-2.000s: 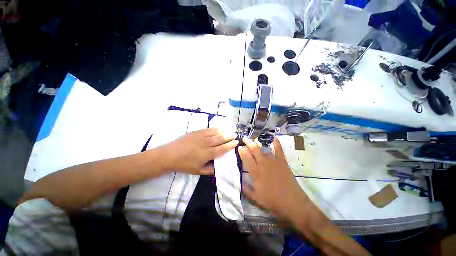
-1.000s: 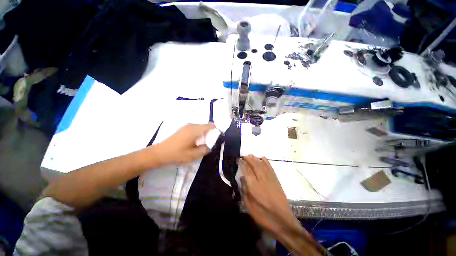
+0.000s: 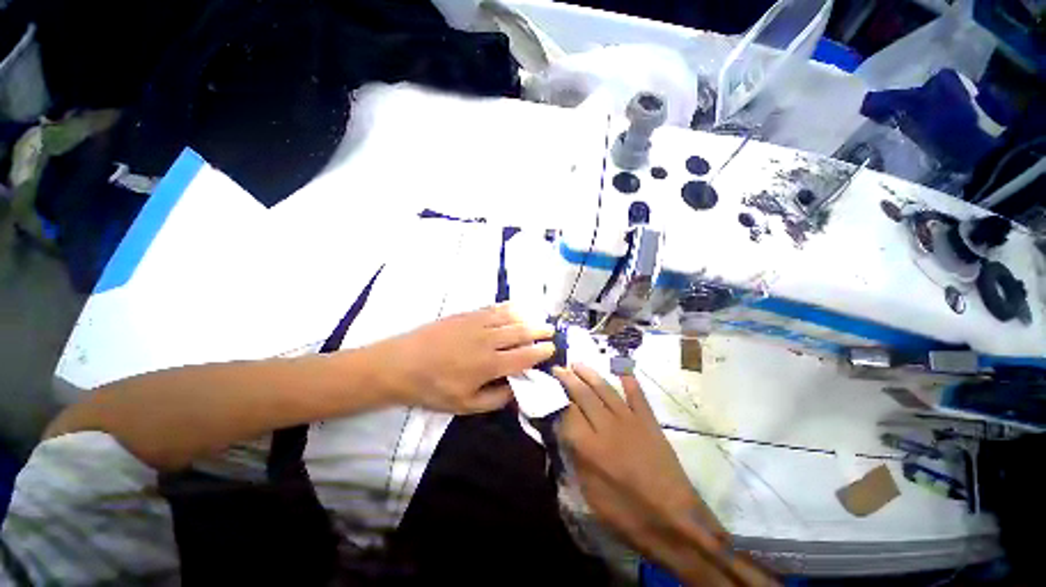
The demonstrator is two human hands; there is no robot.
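Note:
My left hand (image 3: 476,358) lies on the cloth just left of the needle area, its fingertips on a dark seam edge (image 3: 560,347). My right hand (image 3: 608,430) is close beside it, fingertips on the cloth below the presser foot (image 3: 623,339). A folded end of white cloth piece (image 3: 537,392) sticks out between both hands. The dark fabric panel (image 3: 476,493) hangs from there over the table's front edge into the lap. More white cloth (image 3: 442,287) with narrow dark strips lies left of the needle. The needle tip is too small to tell.
The white sewing machine (image 3: 780,218) with a blue stripe spans the right. A black garment pile (image 3: 264,92) lies at upper left, by the blue-taped table end (image 3: 149,224). Brown scraps (image 3: 868,491) lie on the table at right. White and blue bags are behind the machine.
My right hand has moved up to the needle area. My left hand has moved right, from lifting the white cloth's edge to pressing near the needle. The view has shifted.

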